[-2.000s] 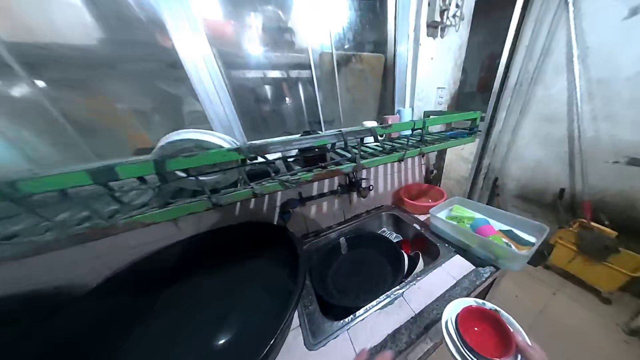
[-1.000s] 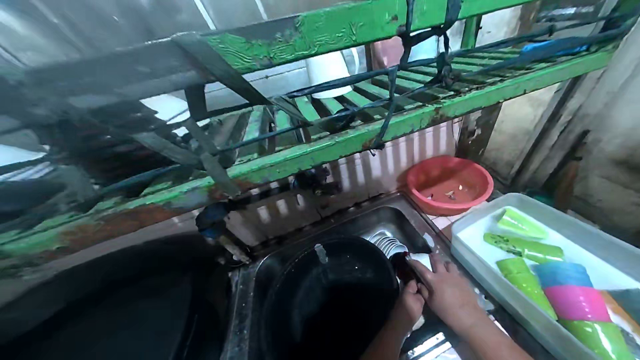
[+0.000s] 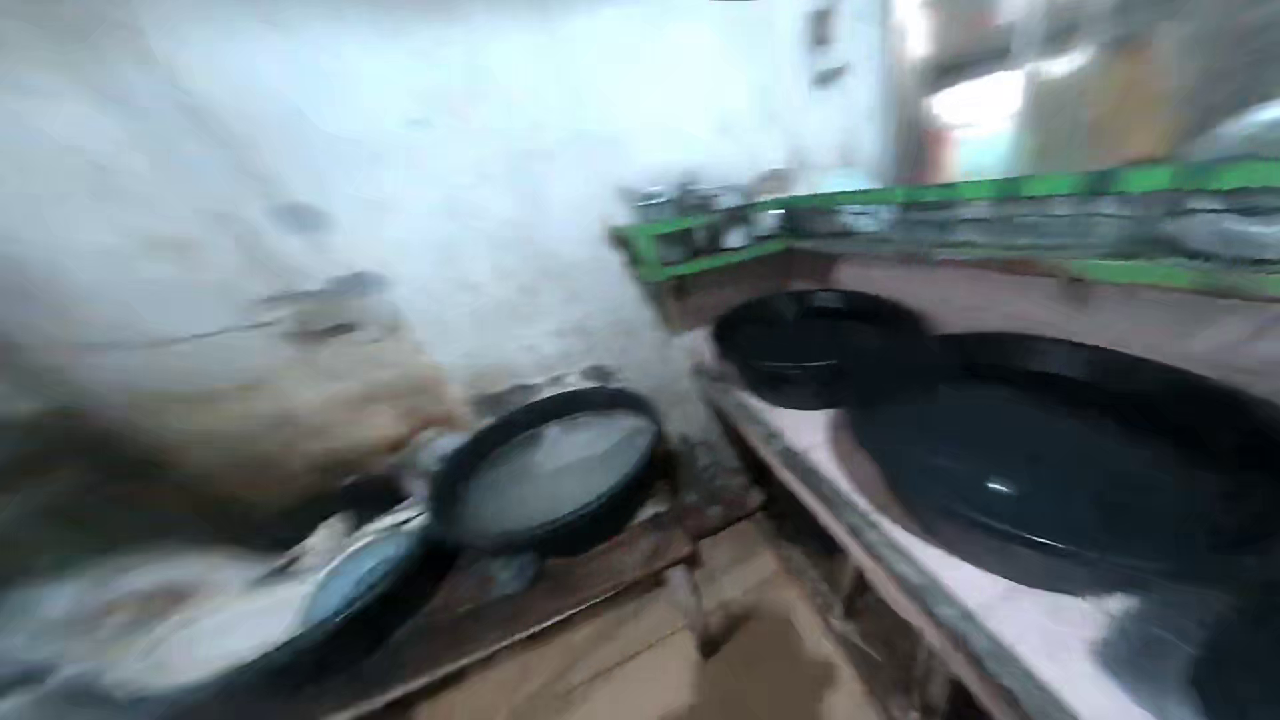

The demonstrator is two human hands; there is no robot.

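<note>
Neither of my hands shows in the blurred head view of this moment. A large black basin (image 3: pixel 1030 480) rests on the tiled counter at the right, with dark liquid or a glossy bottom inside. Behind it, near the corner, stands a smaller black basin (image 3: pixel 810 350). Across a gap, a round black tub (image 3: pixel 545 475) of cloudy whitish liquid sits on a low wooden bench. At the lower left, another dark tub (image 3: pixel 330 640) holds whitish and blue items, too blurred to name.
A green rack (image 3: pixel 1050 190) with blurred dishes runs along the wall above the counter. The counter's edge (image 3: pixel 850 540) and the wooden bench (image 3: pixel 600 580) border a narrow strip of brown floor (image 3: pixel 650 650). A stained white wall (image 3: pixel 480 200) rises behind the bench.
The view has swung far to the left, away from the sink. My hands, seen a second ago over the sink beside a black basin, are out of view.
</note>
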